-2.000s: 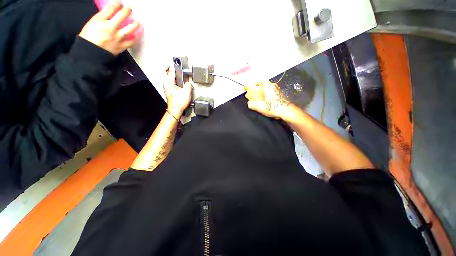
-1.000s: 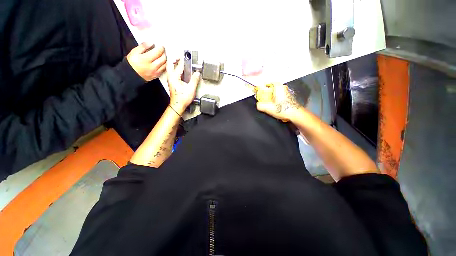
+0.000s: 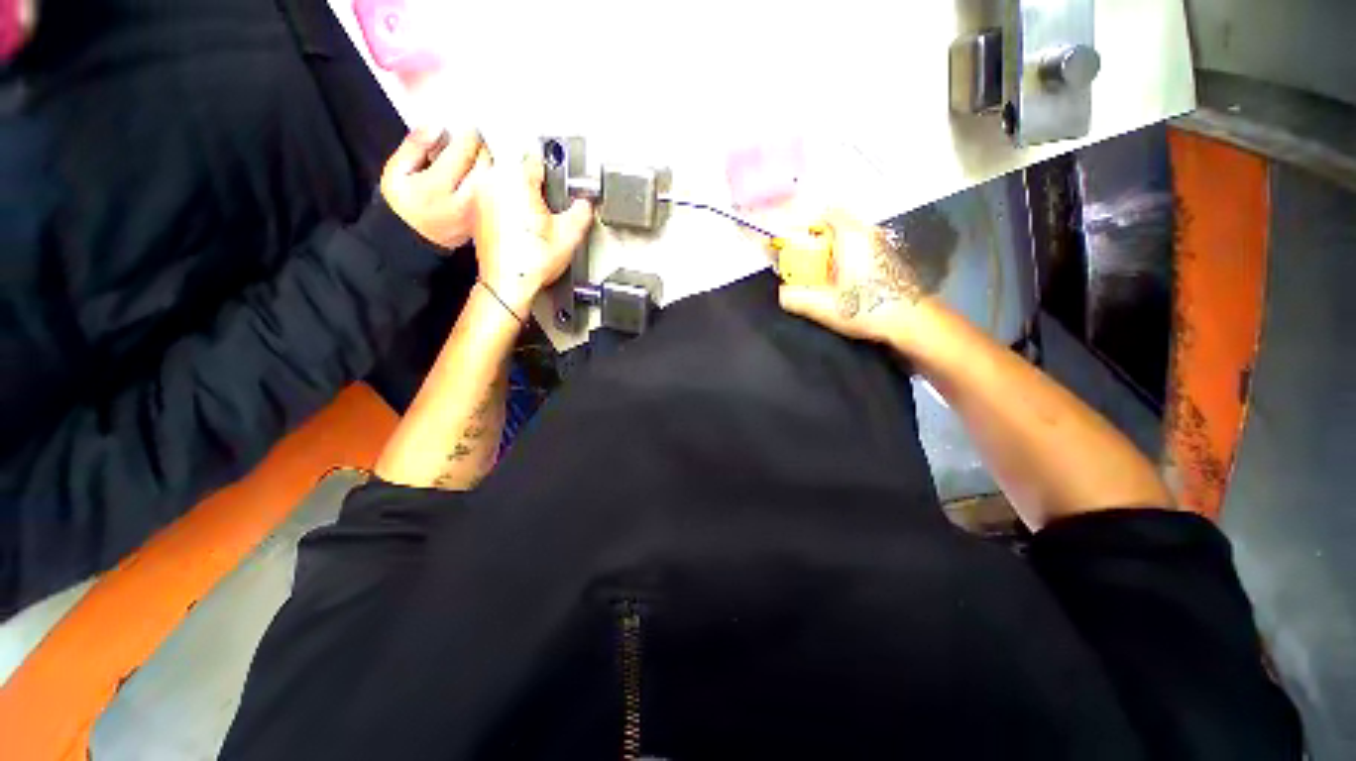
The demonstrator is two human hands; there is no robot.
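A grey steel bar (image 3: 562,176) with two square blocks on short round stems lies at the near left edge of the white tabletop (image 3: 669,89). My left hand (image 3: 524,238) grips the bar beside the upper block (image 3: 628,196). The lower block (image 3: 631,300) is by the table edge, close to my black top. My right hand (image 3: 836,278) holds a deburring tool (image 3: 724,217) by its handle, mostly hidden in the fingers. The thin dark curved shaft reaches left, and its tip is at the right face of the upper block.
Another person's hand (image 3: 431,186) is next to my left hand, with a dark sleeve (image 3: 223,342) at the left. Another steel part (image 3: 1053,67) with a block and peg lies at the table's far right. A pink cloth (image 3: 399,33) is at the upper left. Orange machine panels (image 3: 1212,298) flank the table.
The other person's hand has left the pink cloth and come down beside my left hand. The view has shifted, and the right steel part shows more fully. Both my hands keep their holds.
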